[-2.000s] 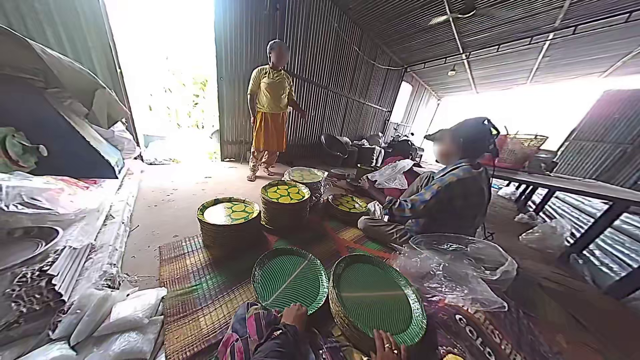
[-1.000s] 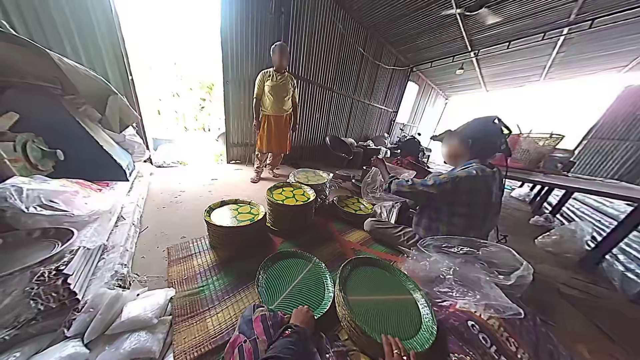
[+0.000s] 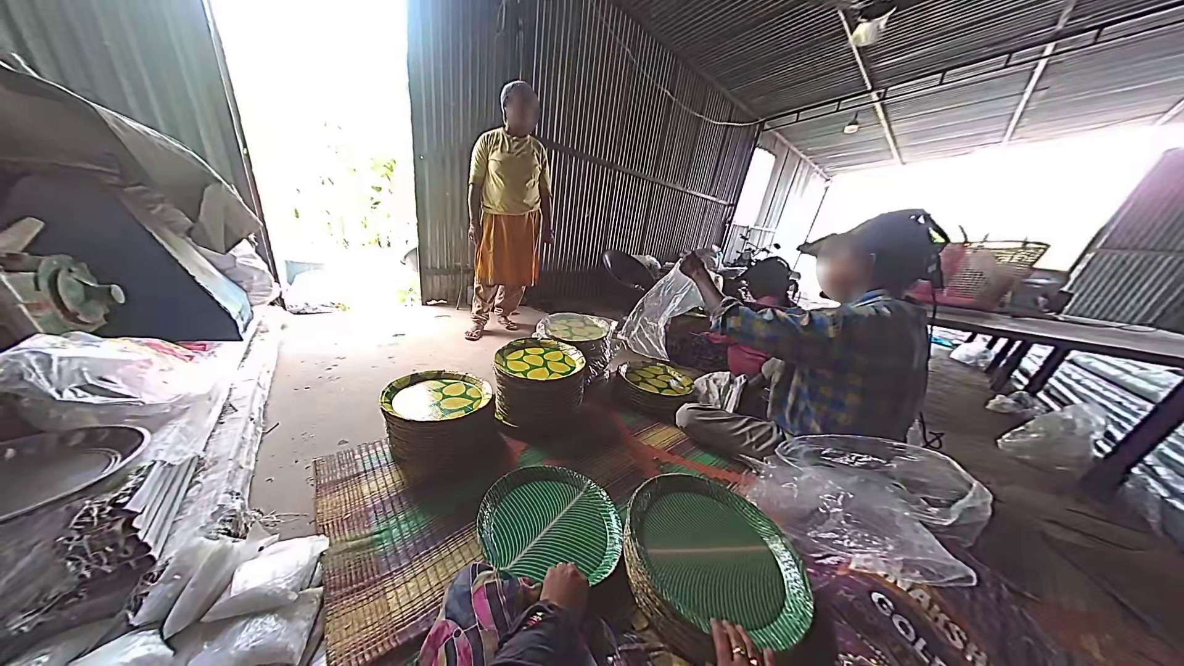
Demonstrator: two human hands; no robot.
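My left hand (image 3: 564, 590) is at the near rim of a green leaf-patterned plate (image 3: 550, 523), its fingers seeming to grip the edge. To its right stands a stack of larger green leaf-patterned plates (image 3: 717, 546). My right hand (image 3: 738, 642) touches the near rim of that stack, fingers showing at the bottom edge of the view; its thumb is hidden. Beyond them are stacks of yellow-and-green plates: one at left (image 3: 439, 402), one in the middle (image 3: 539, 365), one in clear plastic (image 3: 575, 331) and a lower one (image 3: 655, 381).
A woven mat (image 3: 398, 546) lies under the plates. A seated co-worker (image 3: 832, 361) raises a clear plastic bag (image 3: 668, 310); another person (image 3: 509, 203) stands by the doorway. Clear plastic (image 3: 869, 509) lies at right, filled packets (image 3: 268, 583) at left. A long table (image 3: 1064, 333) is at far right.
The seated co-worker has raised the arms and now holds up a clear plastic bag. The standing person's arm, bent two seconds ago, hangs down. My hands stay at the green plates.
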